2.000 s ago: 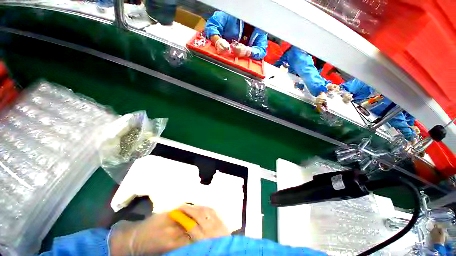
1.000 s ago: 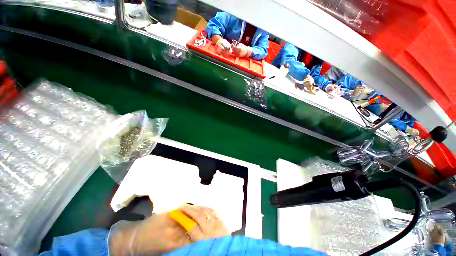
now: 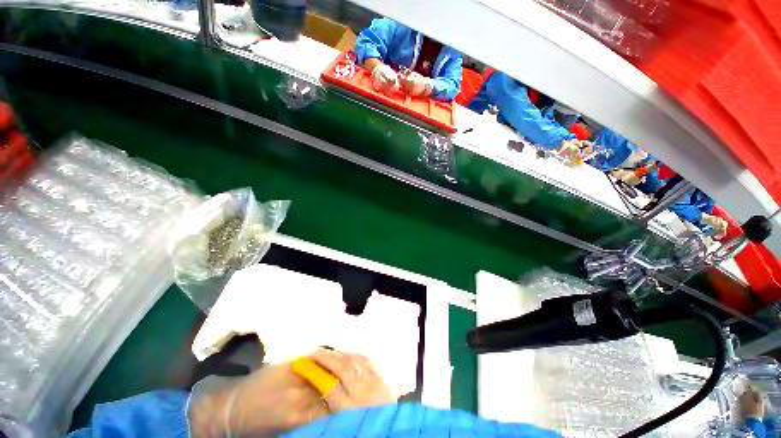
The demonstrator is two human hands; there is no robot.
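Note:
My left hand [image 3: 287, 395], in a thin pale covering with a blue sleeve, rests palm down with bent fingers over the lower part of the white notched block [image 3: 325, 316]. A short bright yellow piece [image 3: 315, 376] lies across its fingers; whether it is gripped or worn there cannot be told. Anything under the hand is hidden. The block sits on a black base [image 3: 420, 299] inside a white frame [image 3: 437, 342]. Another blue sleeve [image 3: 420, 421] crosses the bottom edge; my right hand does not show.
Clear blister trays [image 3: 77, 248] are stacked left, with a clear bag of small pieces [image 3: 224, 244] beside them. A black electric screwdriver [image 3: 557, 321] hangs over clear trays [image 3: 591, 385] at right. Clear branched parts [image 3: 629, 265] lie beyond. People in blue work across the green line.
My left hand and the yellow piece have barely moved. Some people across the line have moved their arms and hands.

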